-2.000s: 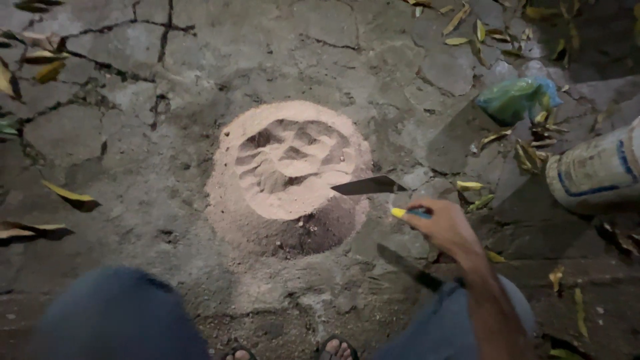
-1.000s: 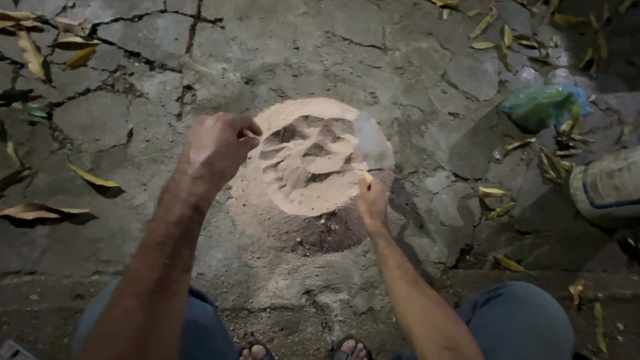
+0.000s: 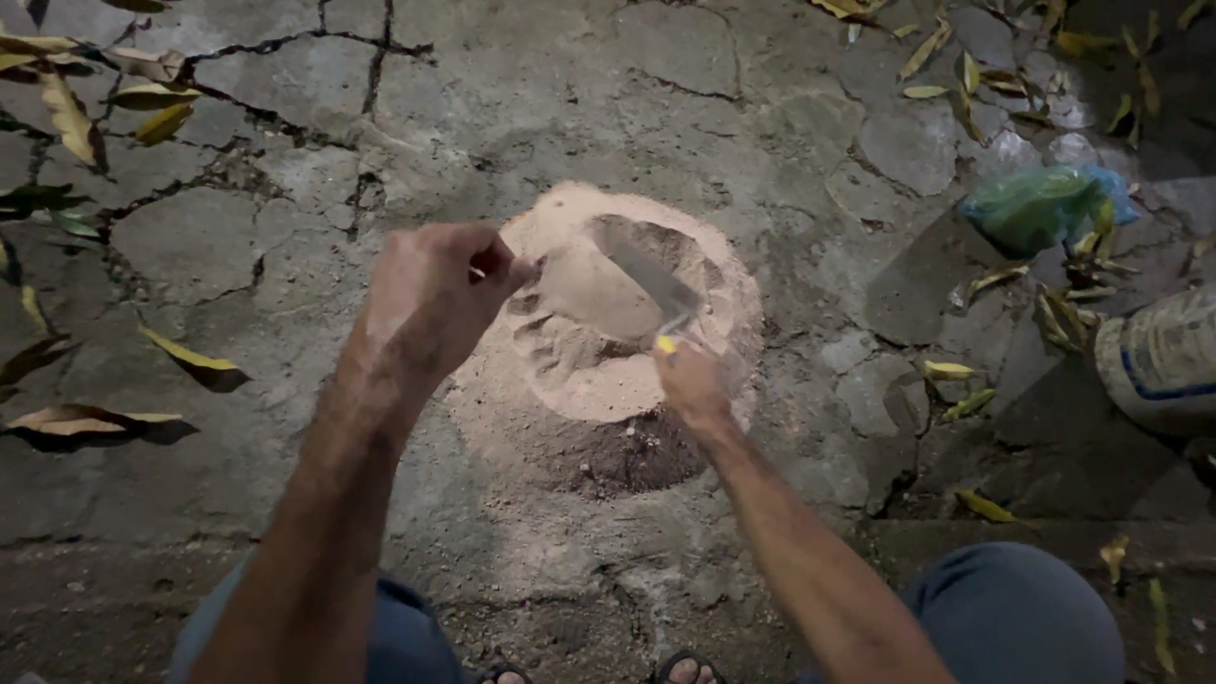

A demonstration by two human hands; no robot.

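Note:
A round mound of pale sandy powder [image 3: 589,394] lies on cracked concrete, with a hollow in its top and a darker patch on its near side. My right hand [image 3: 693,380] grips the yellow-ended handle of a trowel [image 3: 651,280], whose blurred metal blade is over the hollow. Above the mound's left edge is my left hand [image 3: 442,294], thumb and fingertips pinched together; whether anything small is between them cannot be told.
At the right, a green and blue plastic bag [image 3: 1035,209] lies on the ground near a whitish bucket [image 3: 1164,361]. Dry leaves [image 3: 195,356] are scattered on both sides. My knees and sandalled feet are at the bottom edge.
My left hand, absent two seconds ago, has come in over the mound's left side. My right hand has carried the trowel from right of the mound to over the hollow.

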